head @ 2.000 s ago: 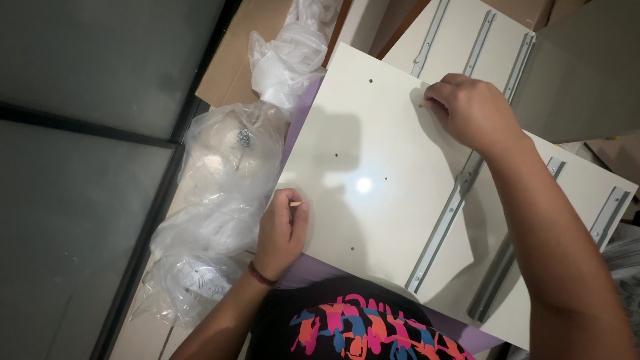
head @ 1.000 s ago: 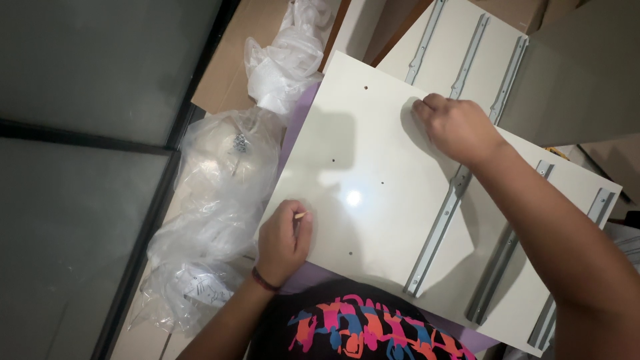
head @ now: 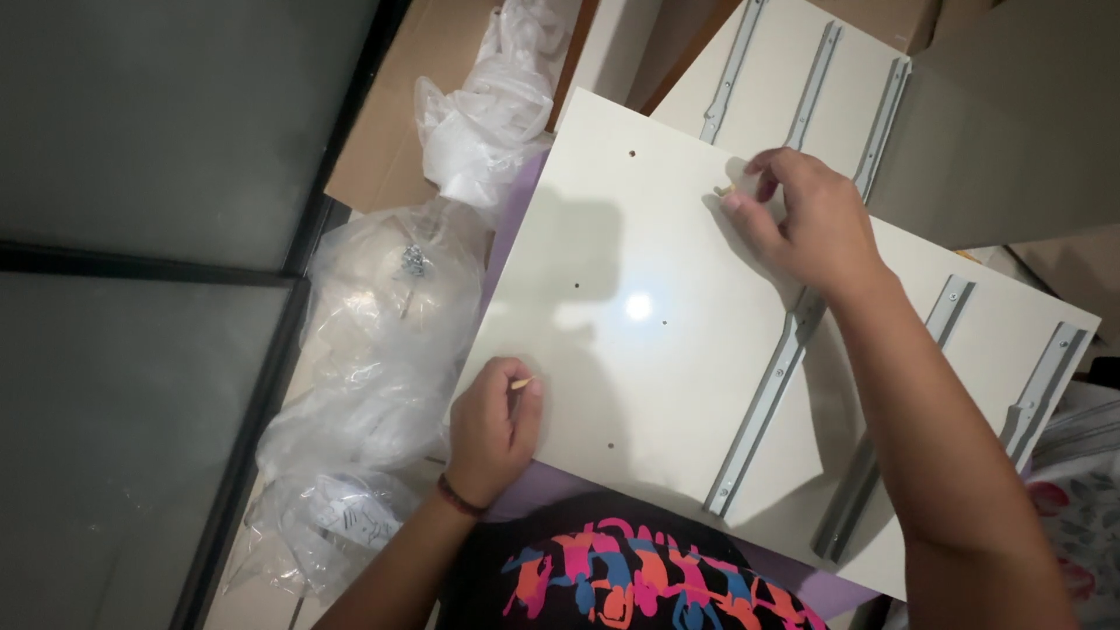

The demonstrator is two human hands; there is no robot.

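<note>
A white furniture panel (head: 560,350) with drilled holes and metal drawer runners (head: 766,402) lies before me. My left hand (head: 499,420) rests at its left edge, a small pale wooden dowel (head: 521,383) between thumb and fingers. Near the panel's upper edge is my right hand (head: 809,214), thumb low and fingers apart. Beside the right thumb tip another small pale dowel (head: 725,190) shows at the panel's surface; whether the fingertips touch it I cannot tell.
Clear plastic bags (head: 385,324), one holding small metal hardware (head: 413,260), lie along the left beside cardboard (head: 385,122). A second white panel with runners (head: 814,79) lies beyond the top edge. Dark-framed glass panels (head: 149,437) stand at far left.
My right fingers have spread apart from the thumb near the upper edge, and the pale dowel there now shows. My left hand still holds its dowel in about the same place.
</note>
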